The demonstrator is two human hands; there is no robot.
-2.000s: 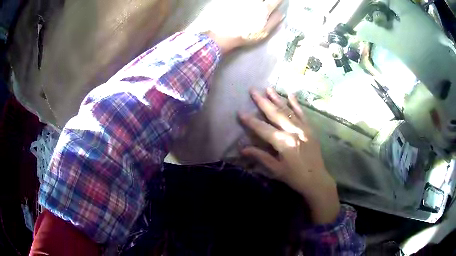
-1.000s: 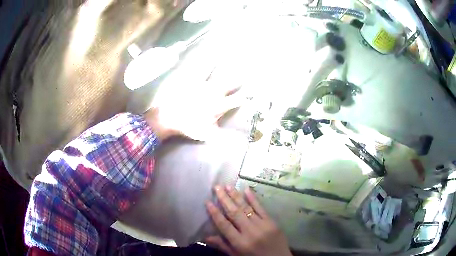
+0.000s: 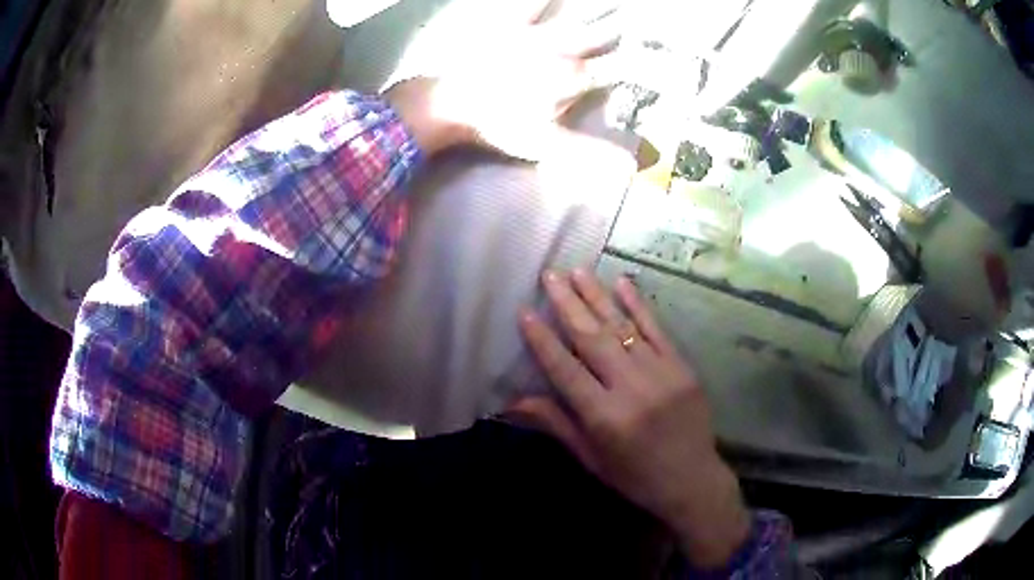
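Note:
A fine-ribbed grey-beige cloth [image 3: 476,261] lies on the table, its right edge beside the machine's needle area [image 3: 680,159]. My left hand [image 3: 510,85], washed out by glare, rests on the cloth's upper part with fingers spread toward the needle area. My right hand [image 3: 624,391] lies flat with a ring on one finger, its fingertips on the cloth's lower right edge. Neither hand is closed around anything. Glare hides whether the cloth is under the presser foot.
A brown cloth heap [image 3: 147,147] lies at left. The pale machine bed [image 3: 771,368] spans the right. A tray of white labels [image 3: 921,380] and a thin dark tool [image 3: 879,227] lie right of the needle. A small framed inset [image 3: 993,444] is at the table edge.
Since one second ago, the camera view has shifted, so hands, cloth and machine appear higher and the needle area further right. Both hands remain on the cloth.

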